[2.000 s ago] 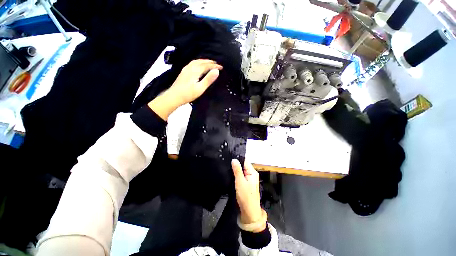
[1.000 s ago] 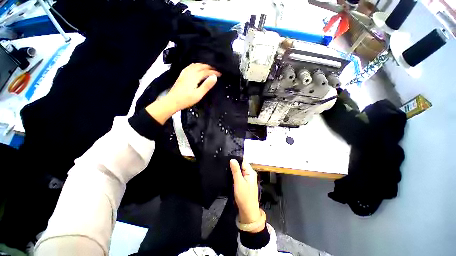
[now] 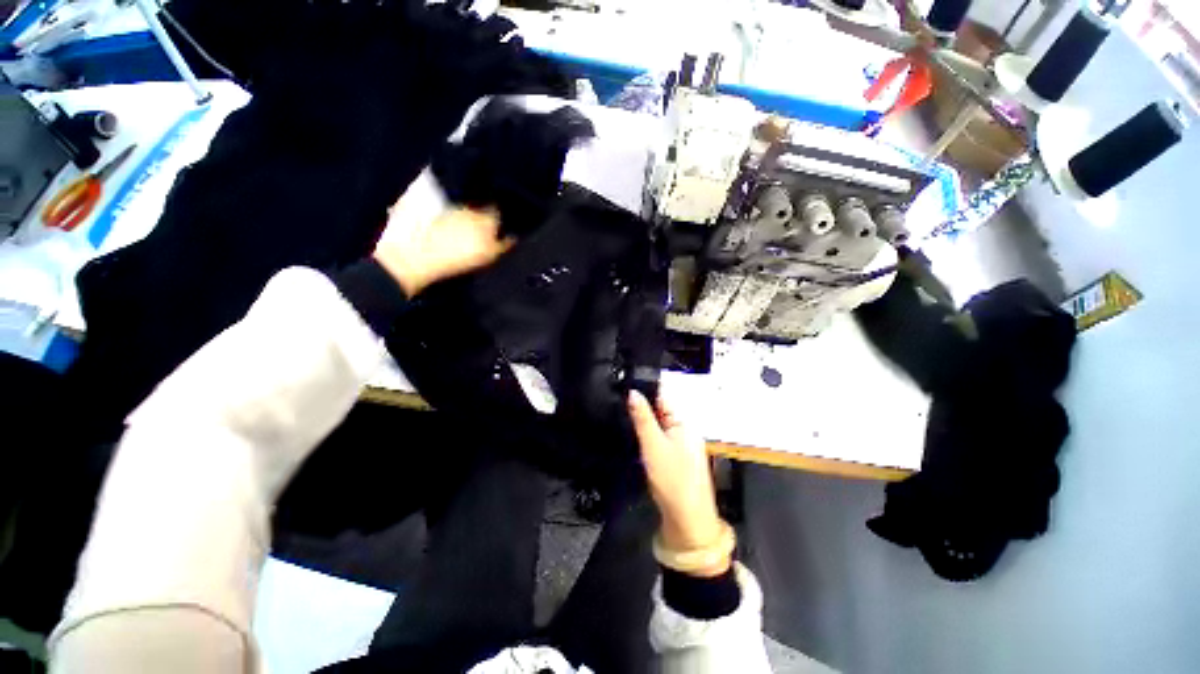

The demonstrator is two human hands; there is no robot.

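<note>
The black garment piece (image 3: pixel 526 310) with small shiny beads lies on the white table, left of the overlock machine (image 3: pixel 776 237), its right edge at the presser foot area (image 3: pixel 674 263). My left hand (image 3: pixel 445 246) is closed on a bunched part of the garment, its fingers partly hidden. My right hand (image 3: pixel 674 454) pinches the garment's edge near the table's front edge, below the machine head. The needle itself is hidden by the machine head.
A large black garment heap (image 3: pixel 263 171) covers the left. Orange-handled scissors (image 3: pixel 74 202) lie at far left. A black bundle (image 3: pixel 994 435) hangs off the table's right end by the wall. Black thread cones (image 3: pixel 1123 149) stand upper right. The wood-edged table (image 3: pixel 816 464) ends before my lap.
My left hand has moved left and slightly down, drawing the cloth with it and baring white table behind. My right hand is a little higher and further right in view. The view has shifted slightly.
</note>
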